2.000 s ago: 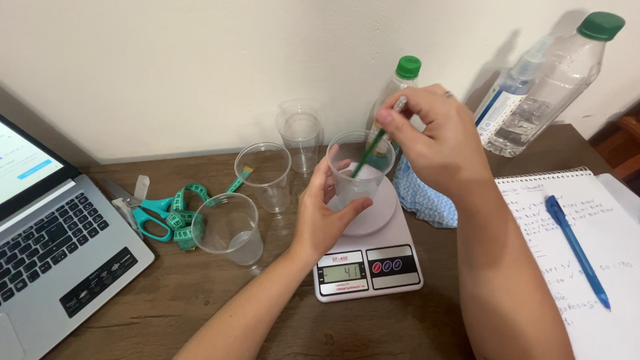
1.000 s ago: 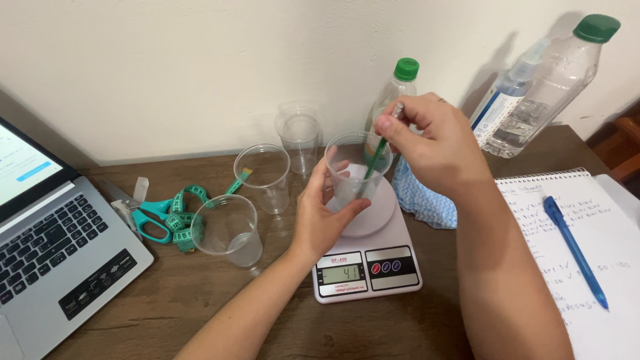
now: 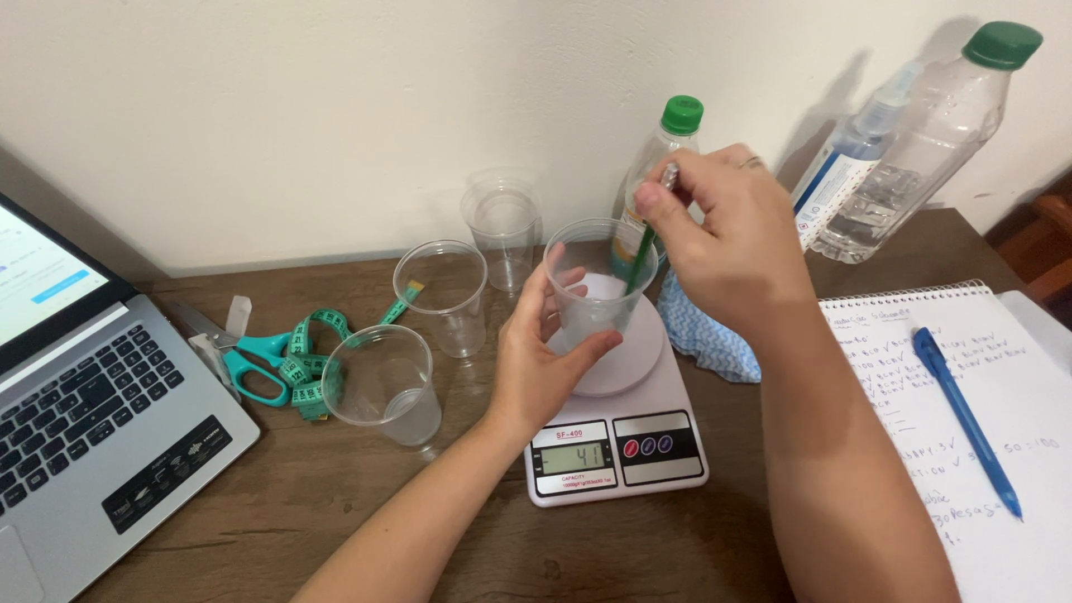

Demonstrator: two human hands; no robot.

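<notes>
My left hand point(image 3: 544, 343) is wrapped around a clear plastic cup point(image 3: 586, 293), above the round plate of a white kitchen scale point(image 3: 620, 373). Between the fingertips of my right hand point(image 3: 712, 226) is a thin green stick point(image 3: 643, 255), perhaps a pencil, whose lower end reaches inside that cup. Whether the cup touches the plate I cannot tell. Left of my left hand stand a cup with some clear liquid point(image 3: 381, 385), another clear cup point(image 3: 444, 293) and, further back, what looks like stacked cups point(image 3: 502, 218).
A laptop point(image 3: 126, 419), scissors point(image 3: 255, 360) and a green measuring tape point(image 3: 310, 360) lie left. Behind the scale are a green-capped bottle point(image 3: 653, 159) and a blue-white cloth point(image 3: 703, 327). Right are a spray bottle point(image 3: 846, 159), a large bottle point(image 3: 946, 142) and a spiral notebook point(image 3: 888, 310) with a blue pen point(image 3: 967, 419).
The green stick has shifted slightly inside the cup, from a more slanted position to a steeper one. My left hand keeps its hold on the cup.
</notes>
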